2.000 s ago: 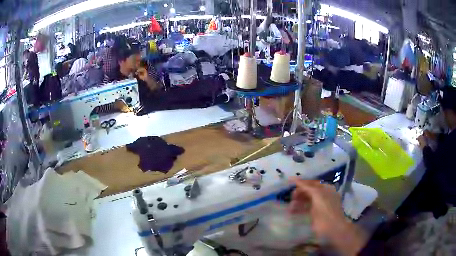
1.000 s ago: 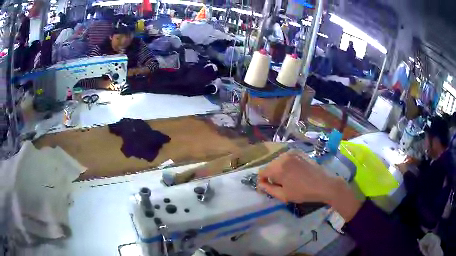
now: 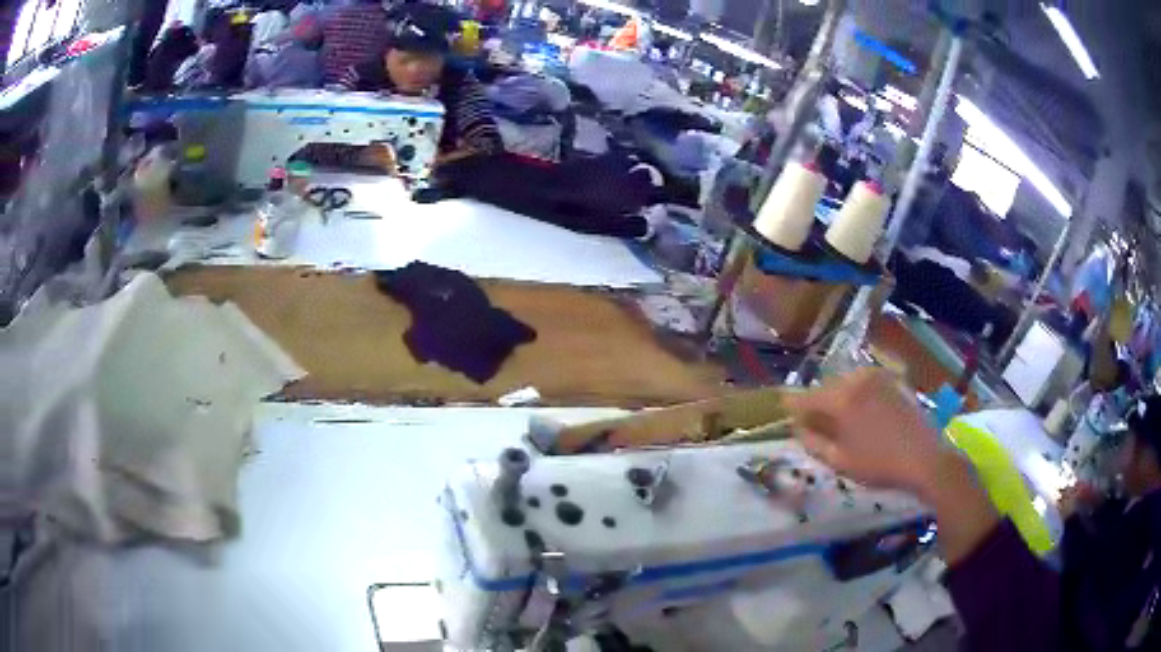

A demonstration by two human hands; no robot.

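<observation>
The white sewing machine head (image 3: 713, 516) with a blue stripe lies across the lower right. My right hand (image 3: 859, 427), in a dark sleeve, is over the right part of its top, above and behind the small metal bobbin winder fittings (image 3: 770, 474). Its fingers are curled together and slightly blurred; whether they hold thread cannot be told. The needle area is cut off by the lower edge. My left hand is not in view.
Cream panels (image 3: 127, 420) are piled at left on the white table (image 3: 331, 510). A dark purple piece (image 3: 456, 325) lies on the brown board (image 3: 293, 331). Two cream thread cones (image 3: 792, 206) stand behind. A neon yellow item (image 3: 1003, 478) is at right. A person (image 3: 420, 77) works at the opposite machine.
My right hand has moved from beside the control panel to over the bobbin winder fittings, then slightly up and back. The view has shifted, with the machine head now further right.
</observation>
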